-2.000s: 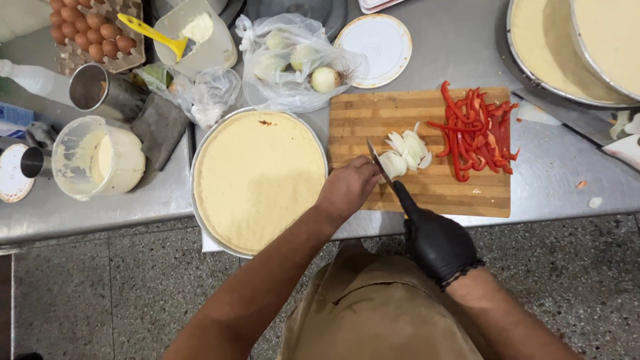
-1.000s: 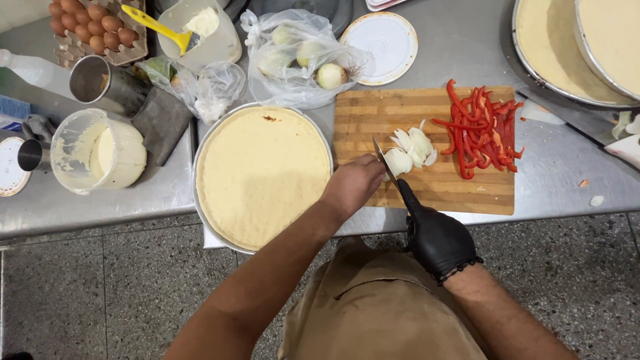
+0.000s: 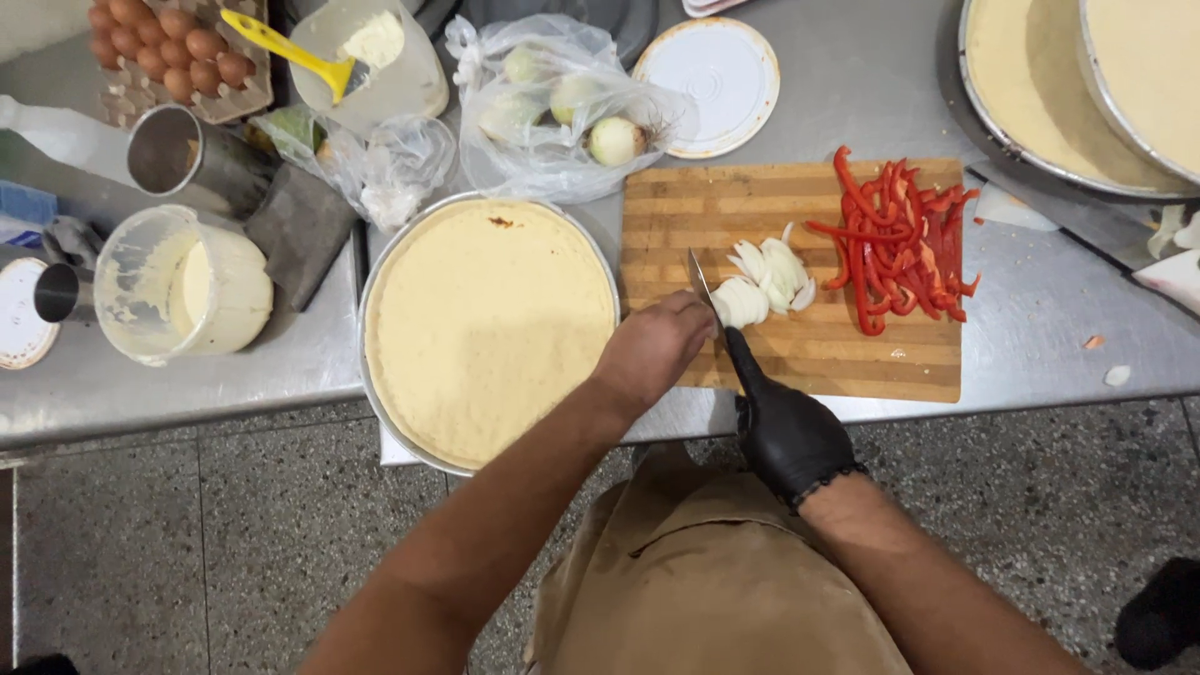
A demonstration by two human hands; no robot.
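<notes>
My right hand (image 3: 795, 436), in a black glove, grips the black handle of a kitchen knife (image 3: 699, 281). Its blade rests over the wooden cutting board (image 3: 919, 370), against the left side of some sliced onion (image 3: 741, 302). My bare left hand (image 3: 661, 345) is just left of the blade with bent fingers at the board's left part; whatever lies under the fingers is hidden. More loose onion slices (image 3: 778, 267) lie beside the cut ones. Red pepper strips (image 3: 900, 244) are heaped on the board's right side. A round pan of pale dough (image 3: 487, 337) stands left of the board.
Behind the board are a plastic bag of onions (image 3: 562, 103) and a white lid (image 3: 712, 84). Eggs (image 3: 169, 47), a tub with a yellow brush (image 3: 291, 56), a metal cup (image 3: 202, 164) and a plastic bucket (image 3: 183, 291) stand left. More dough pans (image 3: 1041, 103) are at the right.
</notes>
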